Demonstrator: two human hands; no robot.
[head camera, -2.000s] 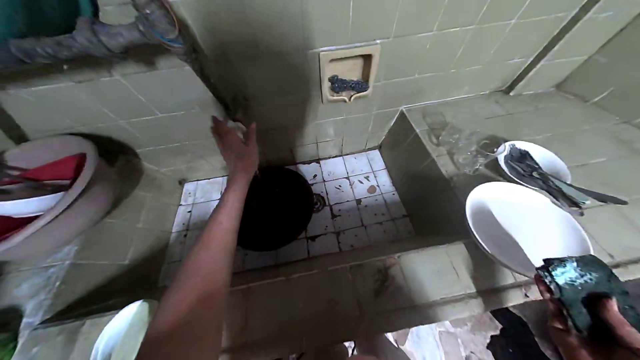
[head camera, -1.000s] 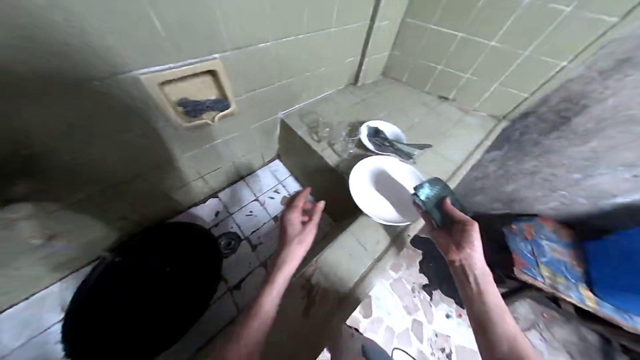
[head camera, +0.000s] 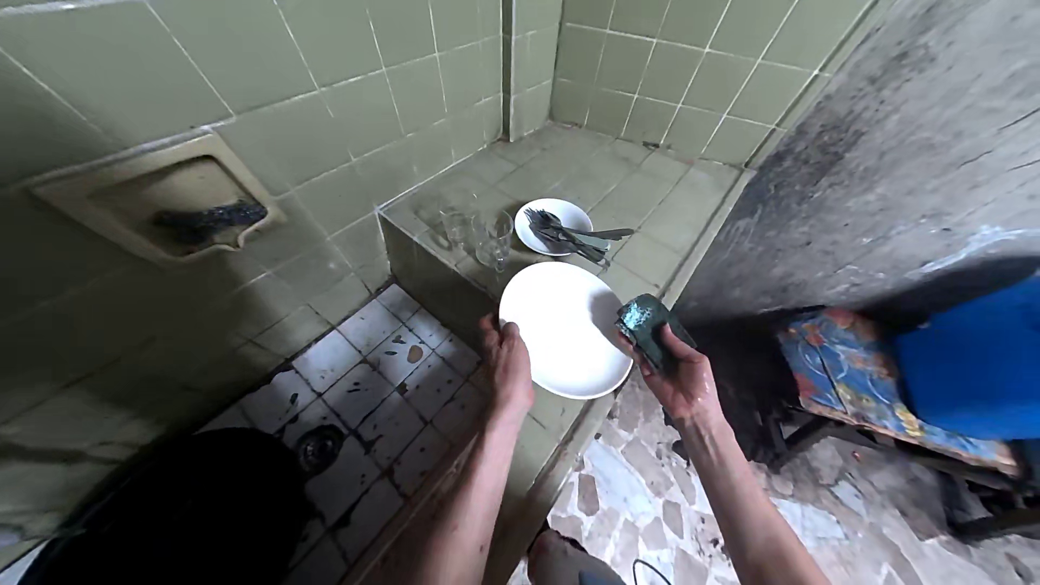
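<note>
My left hand (head camera: 509, 361) is at the left rim of a white plate (head camera: 565, 329), thumb over the edge, fingers hidden beneath or behind it. In my right hand (head camera: 682, 374) is a dark green scouring sponge (head camera: 650, 325) with pale foam on one end, close to the plate's right rim. Behind the big plate, a smaller white plate (head camera: 532, 236) on the tiled ledge holds dark metal cutlery (head camera: 565, 236). Clear glasses (head camera: 492, 238) stand to its left.
A soap dish (head camera: 106, 199) in the tiled wall holds a dark scouring pad (head camera: 213, 221). Lower left, a large black round container (head camera: 203, 504) sits in the white-tiled basin by a drain (head camera: 319, 448). At right stands a table (head camera: 853, 374) with a patterned cover and a blue object (head camera: 975, 366).
My left hand has moved from over the basin to the large plate's left rim. The sponge stays in my right hand. The view has swung right.
</note>
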